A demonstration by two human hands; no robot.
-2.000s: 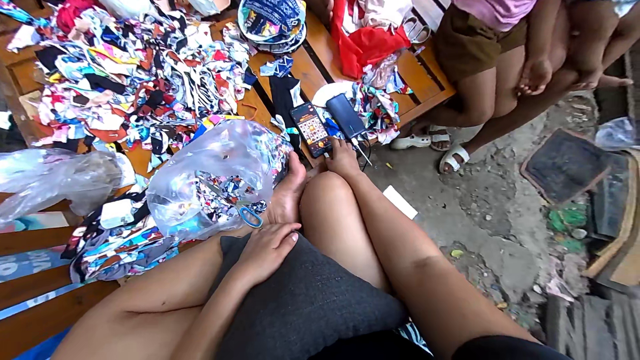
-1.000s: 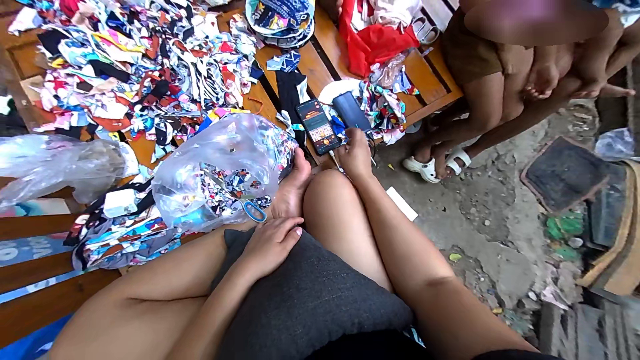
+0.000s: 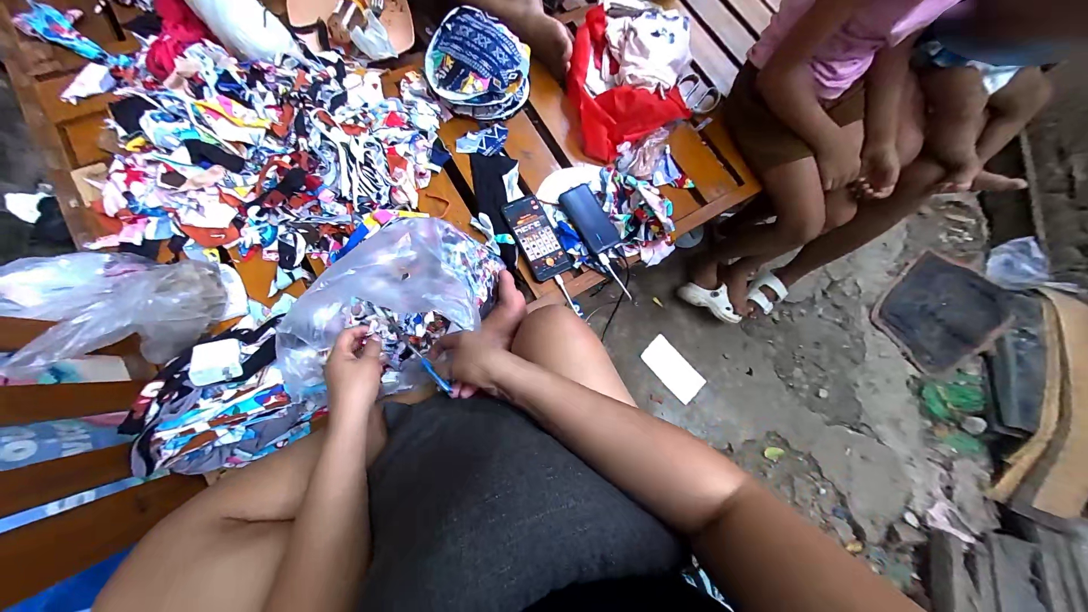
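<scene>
My right hand [image 3: 472,359] is closed on the blue-handled scissors [image 3: 435,372], whose blades point up and left over the opening of a clear plastic bag [image 3: 374,263]. Small fabric scraps fill that bag. At the bag's near edge, my left hand [image 3: 354,361] has thumb and fingers together near the scraps; whether it pinches one cannot be made out. A dark cushion [image 3: 510,501] lies on my lap below both hands. Beyond my knee, a smartphone [image 3: 535,238] with a lit screen lies beside a dark power bank [image 3: 589,218] on the wooden slatted surface.
A large heap of fabric scraps [image 3: 255,153] covers the wooden surface at upper left. Behind stand a round basket of cloth [image 3: 478,64] and a red cloth [image 3: 625,119]. Another clear bag [image 3: 127,297] lies left. People sit at upper right. A white card [image 3: 673,369] lies on the ground.
My right hand has drawn back from beside the phone and taken hold of the scissors, which lay at the bag. My left hand has moved from the cushion to the bag's near edge.
</scene>
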